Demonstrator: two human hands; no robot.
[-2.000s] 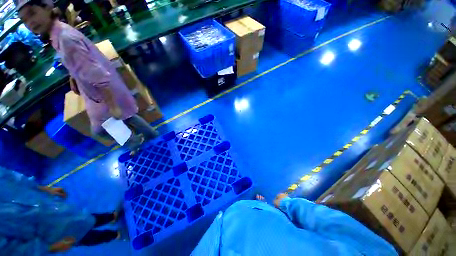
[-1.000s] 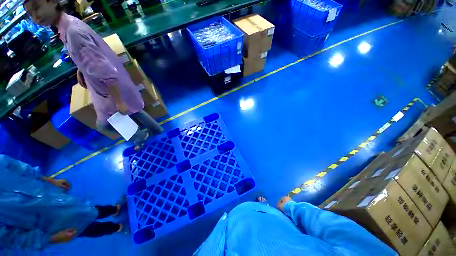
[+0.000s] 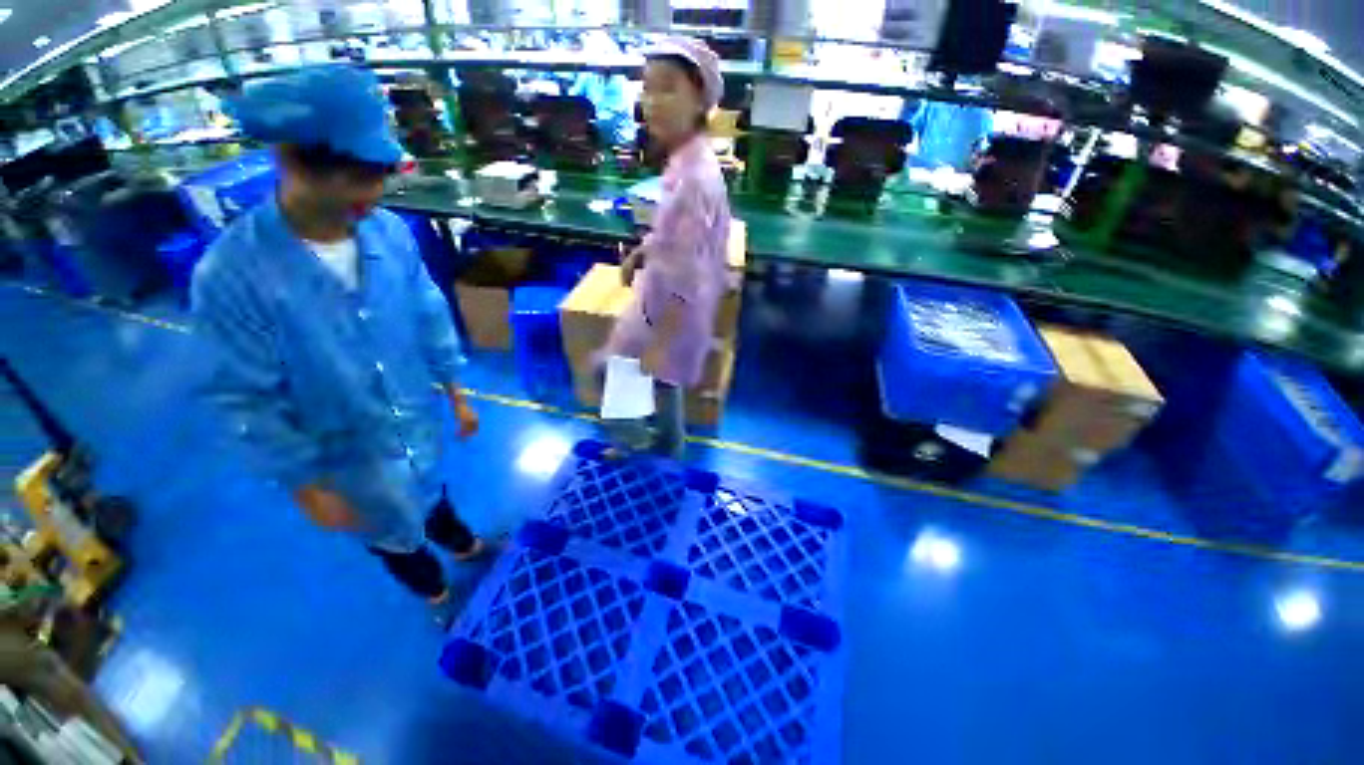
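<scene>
The blue plastic pallet lies on the floor right in front of me, its lattice face and round feet up, with nothing on it. Neither of my hands is in the picture, nor are my sleeves. A blue tote full of shiny bagged items stands across the yellow line by the bench, on a dark box, with a white paper at its lower side.
A person in a light blue smock stands left of the pallet. A person in pink with a white sheet stands behind it. Cartons and another blue tote stand by the green bench. A yellow pallet jack is far left.
The view has swung up and left. My right hand and smock have left the picture, as have the cartons at the right. The person in blue now shows from cap to feet.
</scene>
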